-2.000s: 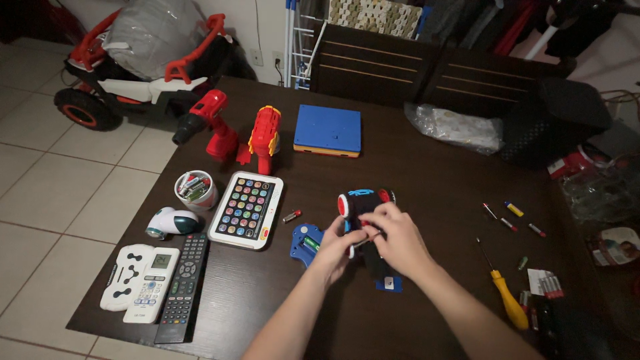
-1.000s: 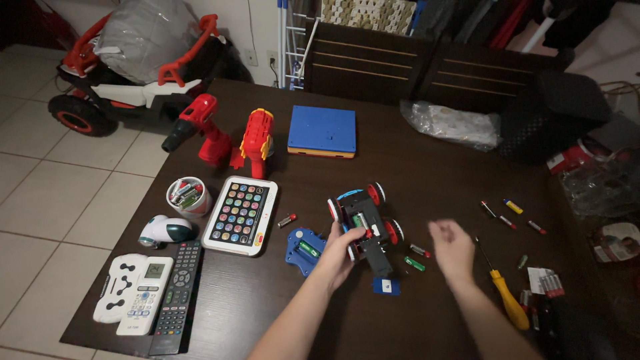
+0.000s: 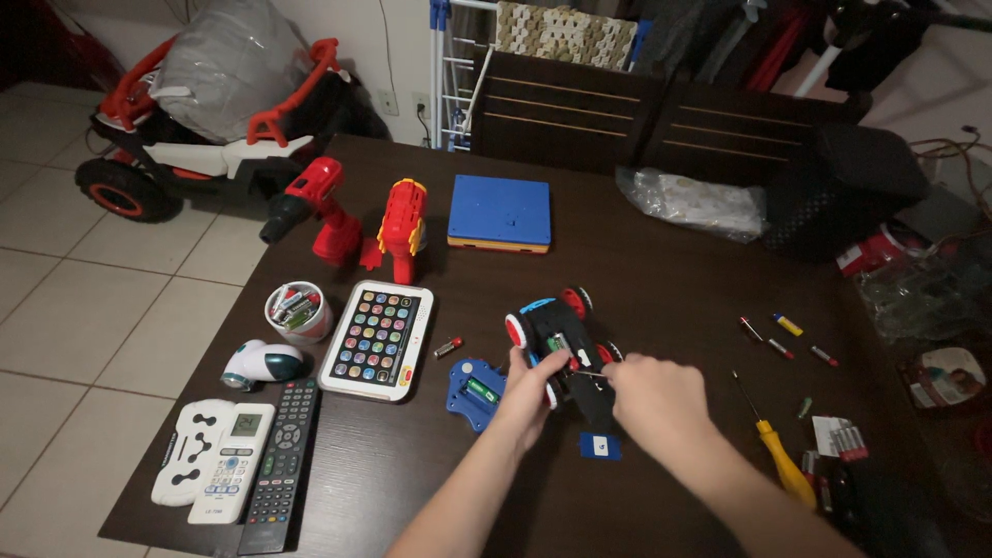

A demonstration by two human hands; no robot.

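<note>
A toy car (image 3: 570, 341) lies wheels-up, its underside battery compartment showing a green battery (image 3: 556, 342) and a red one. My left hand (image 3: 535, 387) grips the car's near left side, thumb at the compartment. In my right hand (image 3: 659, 395) is a thin metal tool (image 3: 587, 374), its tip at the compartment; its handle is hidden in the fist. Left of the car, a blue toy controller (image 3: 465, 387) has a green battery (image 3: 482, 390) in its open bay. A small blue cover (image 3: 600, 446) lies below the car.
A toy tablet (image 3: 377, 341), a cup of batteries (image 3: 298, 312), remote controls (image 3: 283, 465) and a loose battery (image 3: 449, 347) are at left. Behind stand a red toy drill (image 3: 329, 209) and a blue case (image 3: 500, 211). A yellow-handled screwdriver (image 3: 783, 457) and several batteries (image 3: 787, 324) lie at right.
My right hand, apart from the car a second ago, is now at its compartment with a thin tool. Loose batteries seen right of the car then are no longer visible there.
</note>
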